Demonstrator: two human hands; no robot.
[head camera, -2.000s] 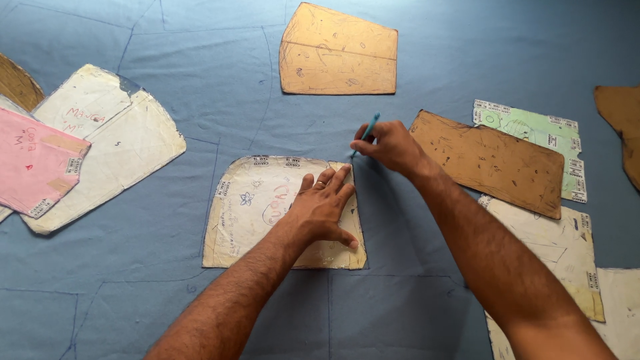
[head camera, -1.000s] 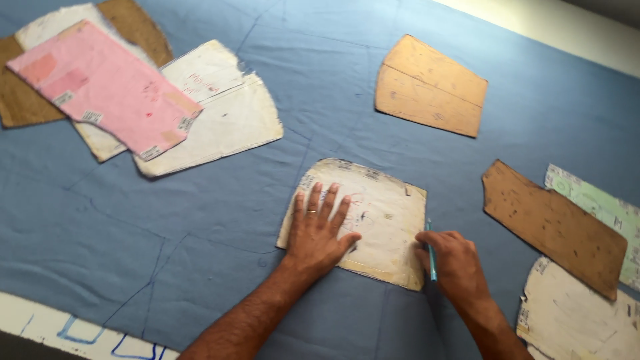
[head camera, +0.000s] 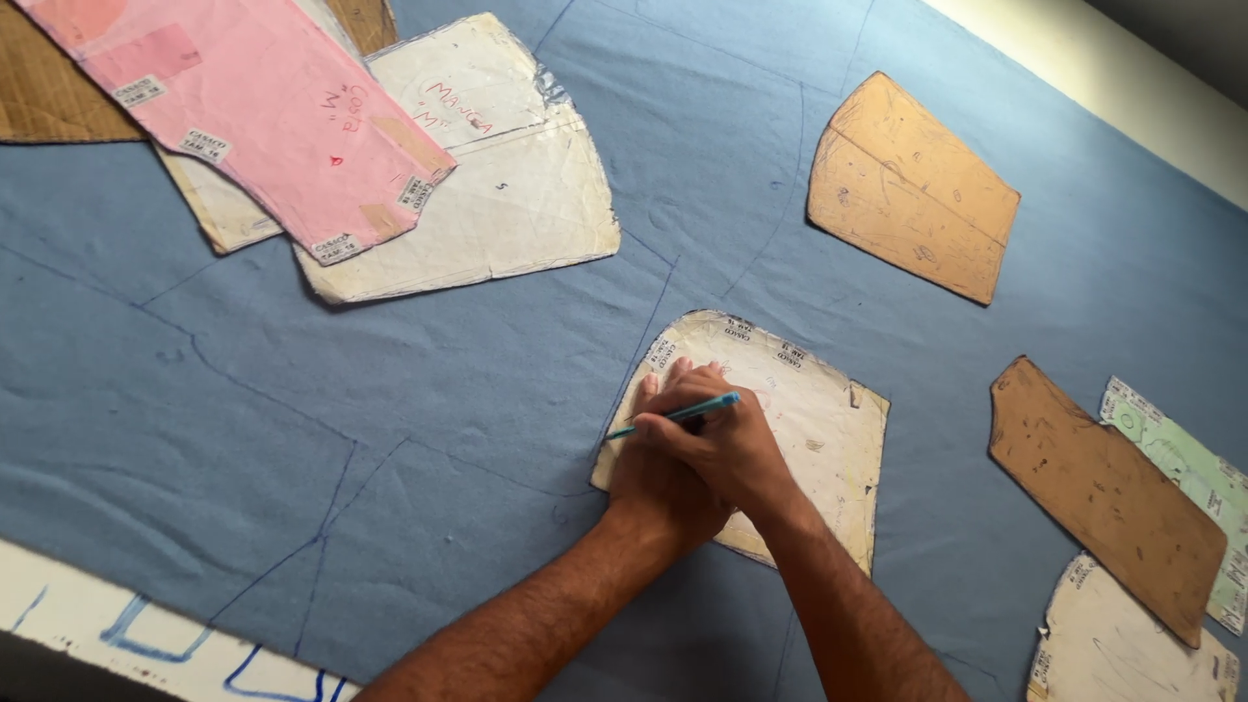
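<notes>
A cream paper pattern piece (head camera: 829, 429) with a curved top and small printed labels lies on blue fabric (head camera: 468, 380) marked with pen lines. My left hand (head camera: 658, 487) presses on its left part, largely hidden under my right hand. My right hand (head camera: 717, 429) crosses over it and holds a teal pen (head camera: 687, 411), whose tip points left at the pattern's left edge. A blue line runs on the fabric just beside that edge.
Pink (head camera: 283, 107) and white (head camera: 526, 195) pattern pieces overlap at the upper left, above brown cardboard (head camera: 58, 88). A tan piece (head camera: 912, 190) lies at the upper right. Brown (head camera: 1102, 497), green (head camera: 1185, 468) and cream (head camera: 1102, 634) pieces overlap at the right. A white table edge (head camera: 146, 624) shows lower left.
My right hand with the pen has moved from the pattern's right edge across to its left edge, over my left hand. The view has shifted and turned.
</notes>
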